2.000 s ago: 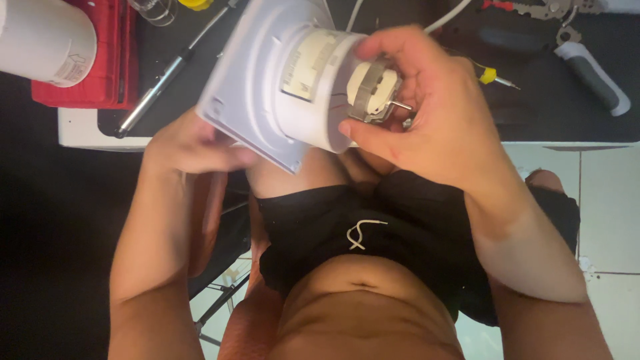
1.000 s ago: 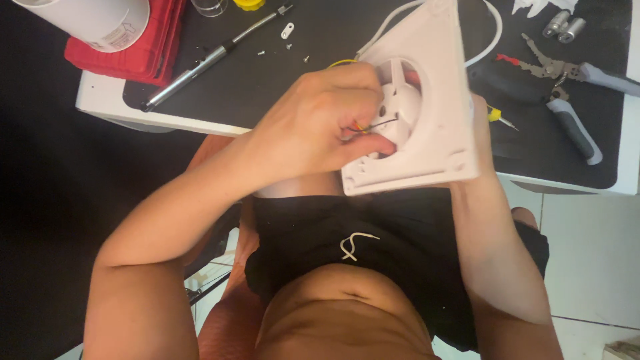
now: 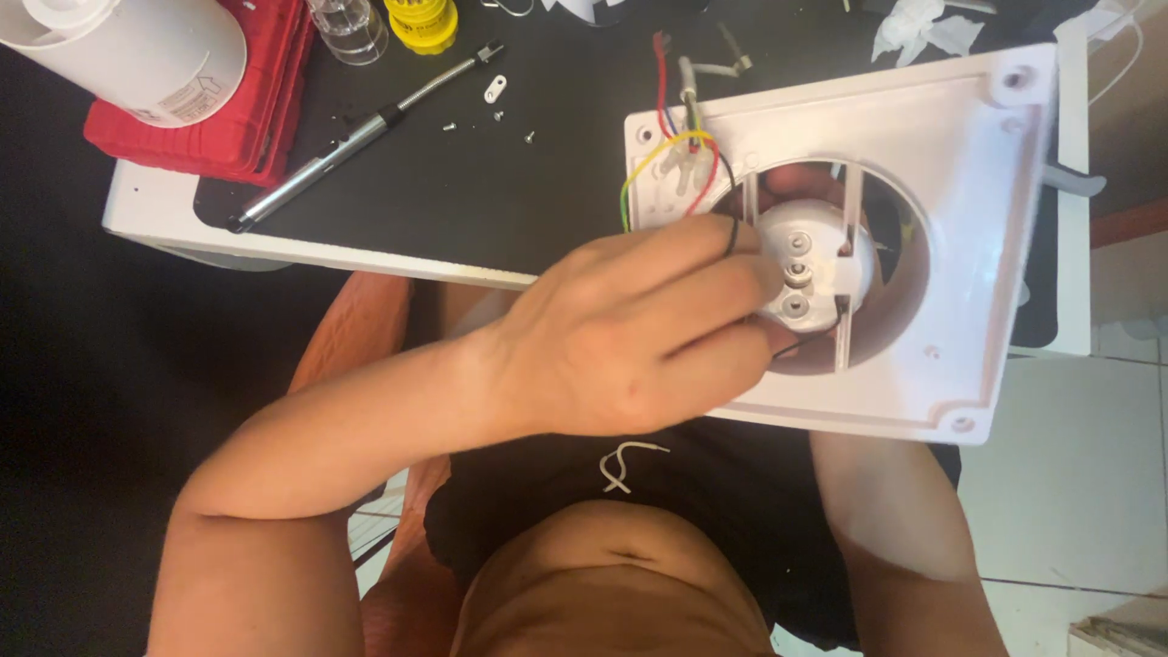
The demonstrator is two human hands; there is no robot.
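A white plastic exhaust fan housing (image 3: 972, 237) is tilted over the table's front edge, its round opening towards me. My right hand (image 3: 808, 185) holds it from behind; some fingers show through the opening near the round motor mount (image 3: 817, 260). My left hand (image 3: 639, 333) is in front of the opening, its fingertips at a thin black wire (image 3: 808, 345) that runs to the mount; the fingertips are partly hidden. Red, black and yellow-green wires (image 3: 671, 151) with clear connectors hang over the housing's left corner, above my left hand.
On the black-topped table (image 3: 474, 201) lie a silver screwdriver-like tool (image 3: 338, 160), a small white clamp plate (image 3: 495, 88) and several screws (image 3: 529, 137). A red case (image 3: 265, 109) under a white cylindrical part (image 3: 155, 55), a glass (image 3: 351, 32) and a yellow container (image 3: 424, 23) stand at the back left.
The housing has turned so its opening faces me more squarely, and its wires now show over the left corner. My left hand has stayed at the opening since the middle frame.
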